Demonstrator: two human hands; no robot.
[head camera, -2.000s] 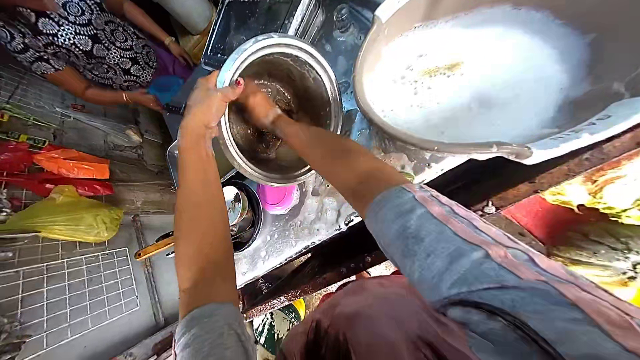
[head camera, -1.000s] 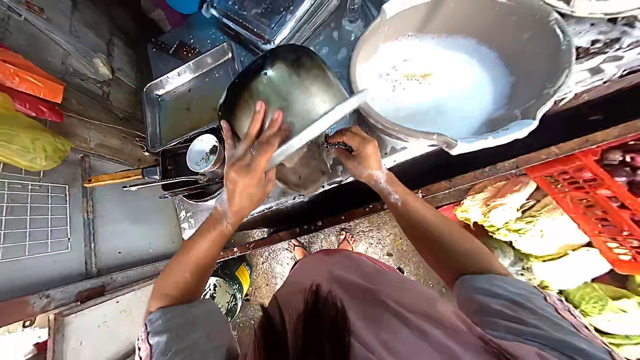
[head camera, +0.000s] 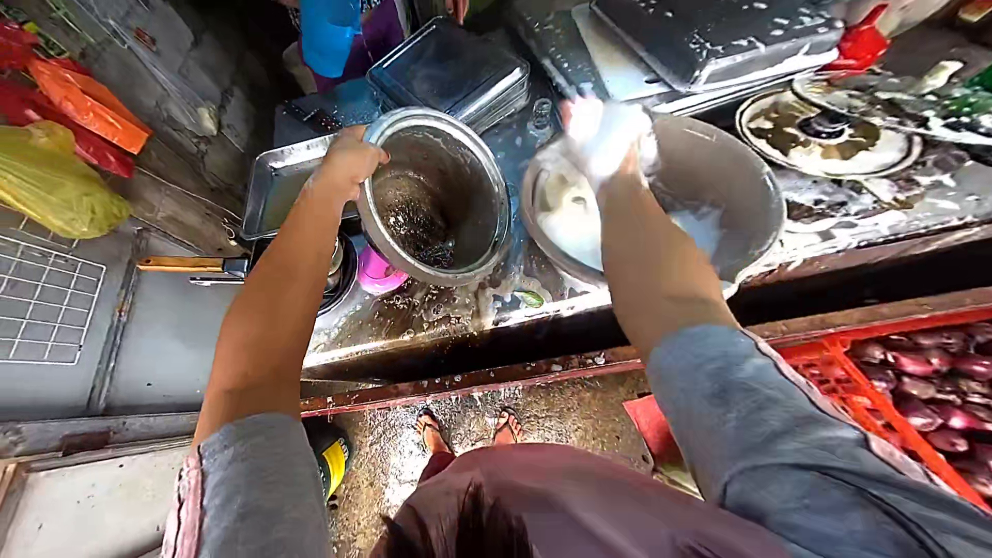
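Note:
My left hand (head camera: 348, 164) grips the rim of a deep metal pot (head camera: 488, 167), which stands tilted on the wet counter with its mouth toward me. Dark wet residue or water shows inside the pot. Over the large grey basin (head camera: 732, 182) of soapy water is my right hand (head camera: 608, 139), blurred and covered in white suds. Whether it holds something under the foam, I cannot tell. A pink object (head camera: 380, 273) sits beside the pot's lower left edge.
Left of the pot are a rectangular metal tray (head camera: 260, 194) and a wooden-handled utensil (head camera: 182, 264). Stacked trays (head camera: 449, 66) lie behind, near another person in purple. A sudsy lid (head camera: 829, 132) is at the right. A red crate (head camera: 860, 380) of onions stands at lower right.
The pot, tipped with its outside toward me one second ago, now shows its open mouth. My right hand has left the pot and moved right to the basin. My left hand is now at the rim.

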